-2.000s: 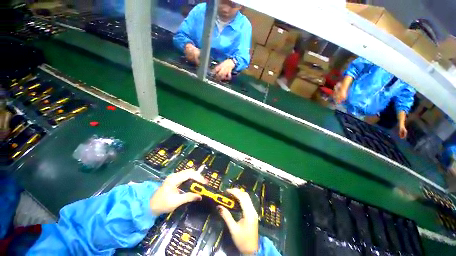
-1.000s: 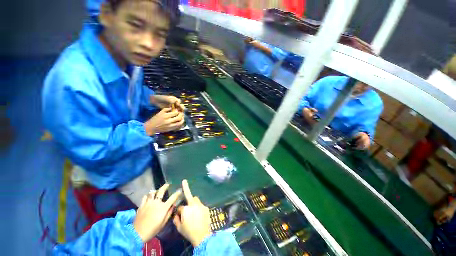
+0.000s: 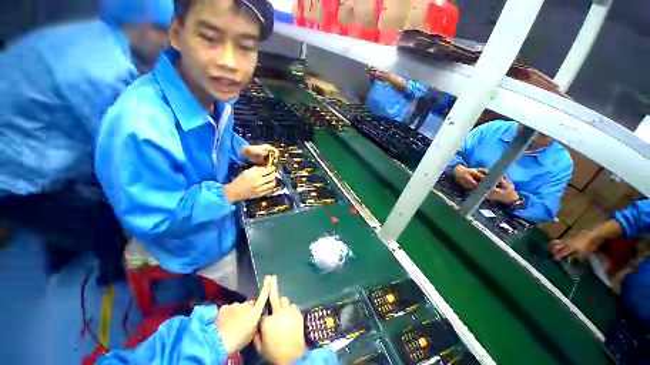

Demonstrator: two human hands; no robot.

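My left hand [image 3: 239,326] and my right hand [image 3: 284,332] are close together at the bottom, over the near bench edge. Both index fingers point up and meet or cross at the tips; the other fingers are curled. No phone shows between them, but their undersides are hidden. Right of my right hand, a clear blister tray [image 3: 365,305] holds several black keypad phones [image 3: 329,322] with yellow keys and side strips, cut off by the bottom edge. A crumpled whitish film pile [image 3: 330,253] lies on the green bench beyond.
A person in a blue smock [image 3: 160,167] sits at the left, handling a small yellow-black piece over phone trays. Another blurred person [image 3: 57,107] is behind. A white post [image 3: 456,128] stands by the green belt [image 3: 456,285]. Small red dots [image 3: 335,219] lie on the bench. Workers are across the belt.
The view has swung left from the tray. The yellow-black phone between my hands two seconds ago no longer shows. My index fingers have come together. A blurred person has appeared at the far left.
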